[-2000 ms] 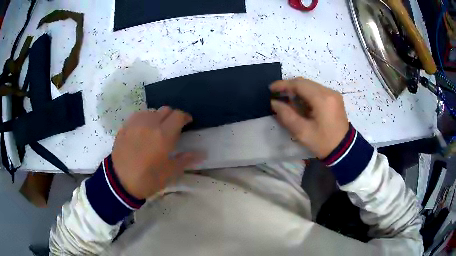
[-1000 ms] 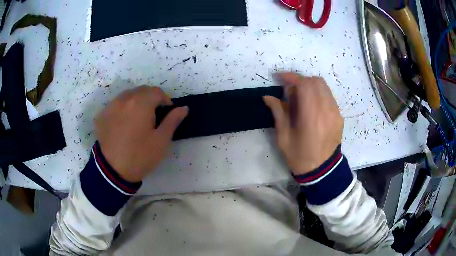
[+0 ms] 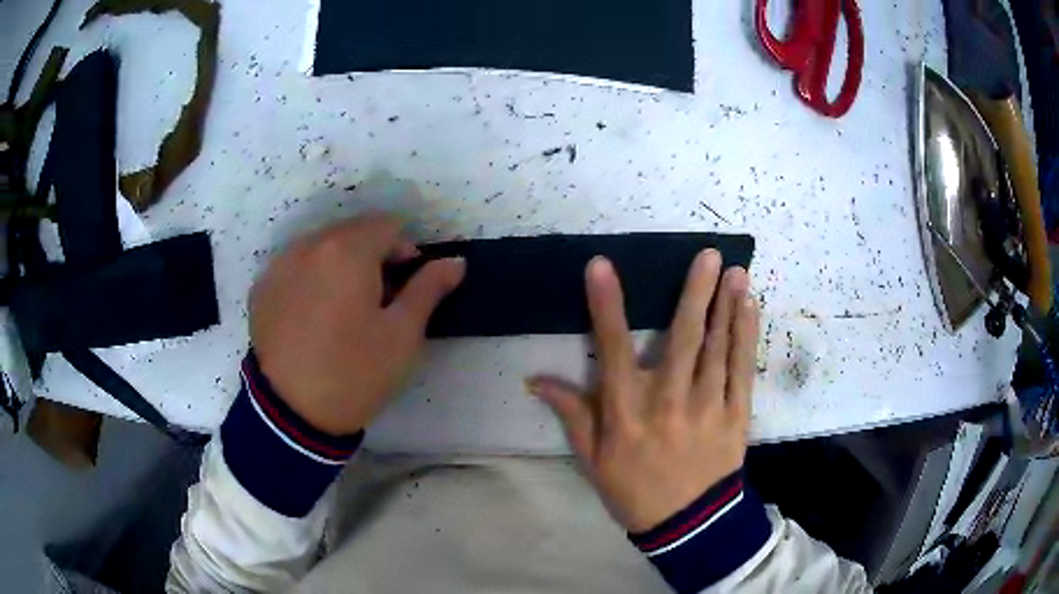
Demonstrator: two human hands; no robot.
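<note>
A dark folded strip (image 3: 523, 287) lies flat on the white table in front of me, as a long narrow band. My left hand (image 3: 348, 319) holds its left end between thumb and fingers. My right hand (image 3: 662, 395) lies palm down with its fingers spread, the fingertips resting on the right part of the strip. The right hand grips nothing.
A stack of dark cut pieces (image 3: 505, 41) lies at the far side. Red-handled scissors (image 3: 827, 52) are at upper right. A steam iron (image 3: 964, 192) rests at right. Dark finished pieces (image 3: 139, 290) lie crossed at left, beside a curved olive-brown strip (image 3: 192, 104).
The open dark panel has been folded into a narrow band. My right hand has let go of the right end and now lies flat on it. The view has shifted, showing more of the scissors.
</note>
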